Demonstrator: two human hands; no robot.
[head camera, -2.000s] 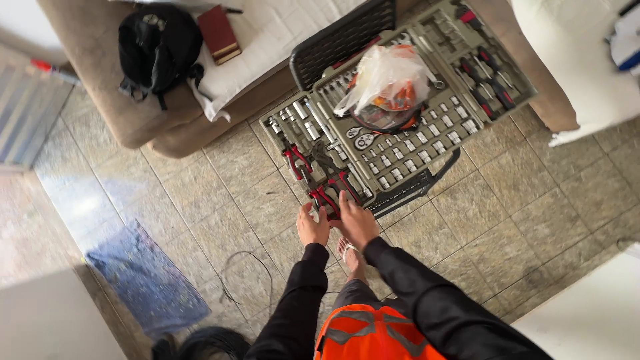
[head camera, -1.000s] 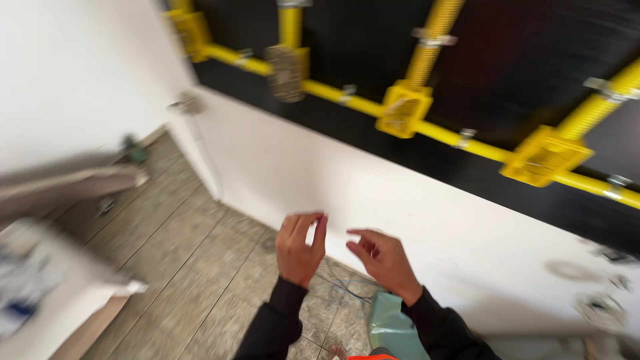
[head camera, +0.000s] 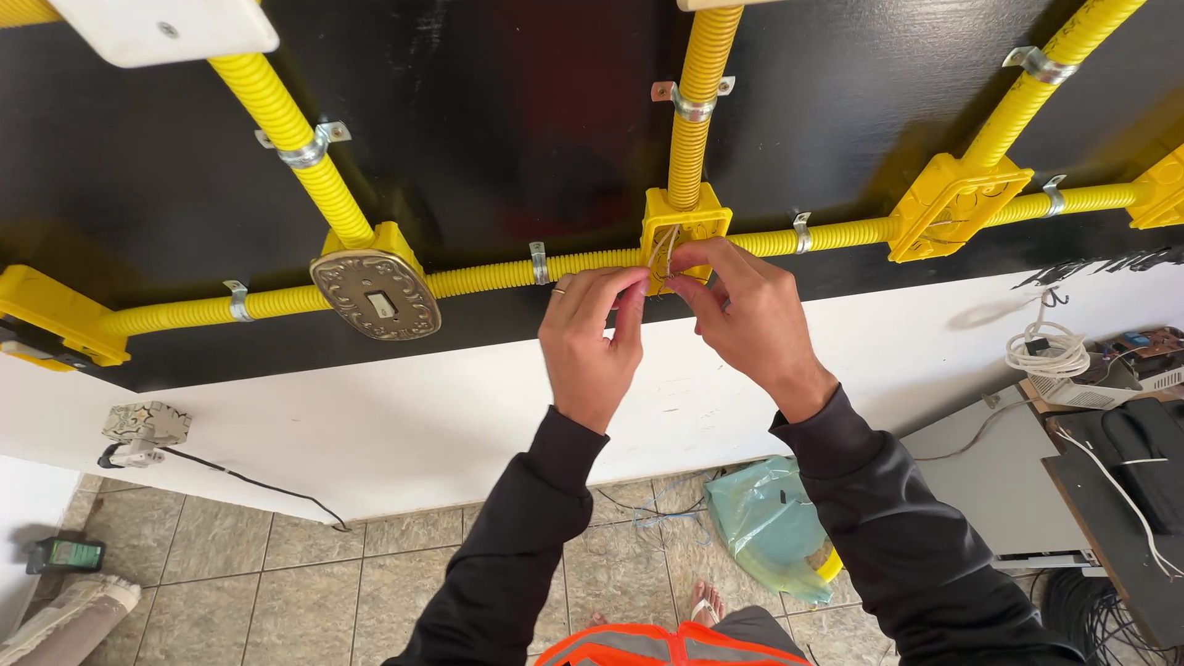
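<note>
Both my hands are at a yellow plastic electrical box (head camera: 686, 205) on a black panel (head camera: 518, 111). White wires (head camera: 671, 242) come out of the box's open front. My left hand (head camera: 592, 338) pinches the wires' ends from the left, thumb against index finger. My right hand (head camera: 754, 324) pinches them from the right, its fingertips over the lower right of the box. The fingertips partly hide the wire ends. Yellow corrugated conduit (head camera: 700, 55) enters the box from above, and more runs to either side, held by metal clamps (head camera: 538, 263).
An ornate switch plate (head camera: 377, 294) covers the box on the left; another open yellow box (head camera: 957, 208) is to the right. Below are a wall outlet with a plug (head camera: 143, 430), a greenish plastic bag (head camera: 768, 518) on the tiled floor, coiled white cable (head camera: 1047, 351) and a dark desk (head camera: 1110, 518).
The view has turned from an open tool case on the floor to the conduit panel. My hands, apart and below the panel one second ago, have come up to the box and taken hold of its wires.
</note>
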